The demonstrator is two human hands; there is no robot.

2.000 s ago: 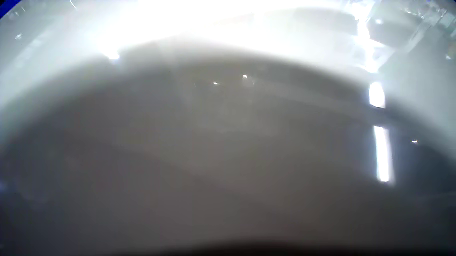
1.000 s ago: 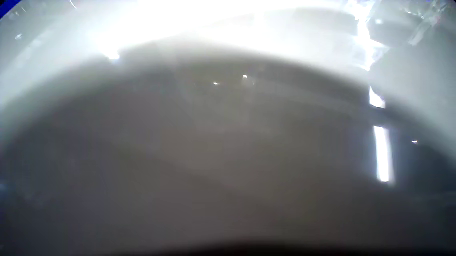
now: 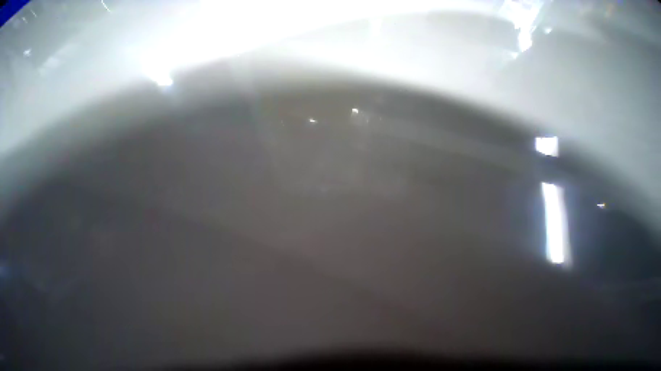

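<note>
A blurred grey-brown surface [image 3: 312, 232] fills most of the head view, very close to the lens or covering it. I cannot tell what it is. No work piece or tool can be made out. Neither my left hand nor my right hand can be seen.
A bright white glare [image 3: 290, 32] runs across the top. A long white reflection [image 3: 555, 223] stands at the right, with a smaller white patch [image 3: 547, 146] above it. A dark band [image 3: 362, 360] lies along the bottom edge. A blue bit shows in the top left corner.
The bright streaks at the upper right have shrunk and changed shape, and the small white patch at the right has changed outline. The grey-brown surface has not visibly moved.
</note>
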